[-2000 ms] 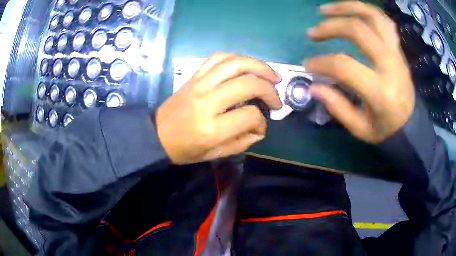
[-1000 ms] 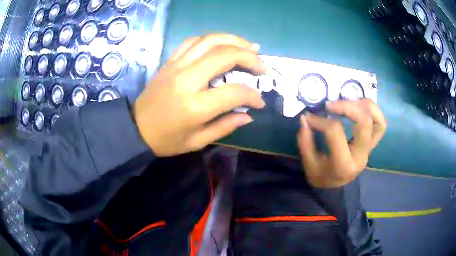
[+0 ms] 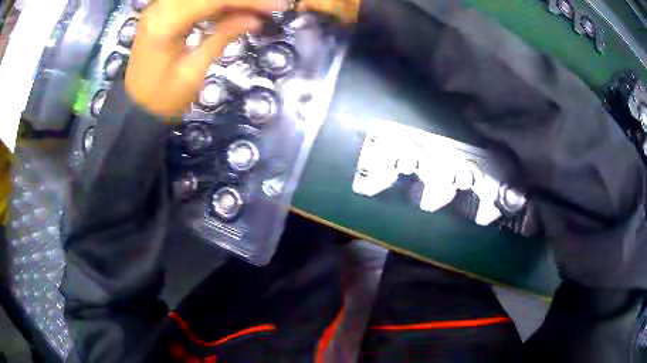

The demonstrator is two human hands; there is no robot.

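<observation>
The blister tray (image 3: 245,244) lies at the left, overlapping the bench edge, with round inserts (image 3: 242,154) in its pockets. My left hand (image 3: 159,60) is over its upper part, blurred; its fingertips are hard to make out. My right hand (image 3: 330,8) is at the tray's upper right, mostly cut off by the top edge; its grip is hidden. A silver-white mounting plate (image 3: 436,177) lies on the green mat, scalloped edge towards me. Its two left openings show no dark-ringed insert; a round insert (image 3: 511,198) shows near its right end, and my right sleeve partly covers the plate.
The green mat (image 3: 397,230) ends at a bench edge near my body. Parts of plates (image 3: 585,27) with round inserts show at the upper right, and dark, jagged plates (image 3: 631,99) at the far right. Empty blister trays (image 3: 35,248) are lower left. A green label (image 3: 81,96) is at the left.
Both hands have left the plate and moved up and left to the tray. The view has shifted; the tray now appears closer to the centre, and the plate lies uncovered by hands.
</observation>
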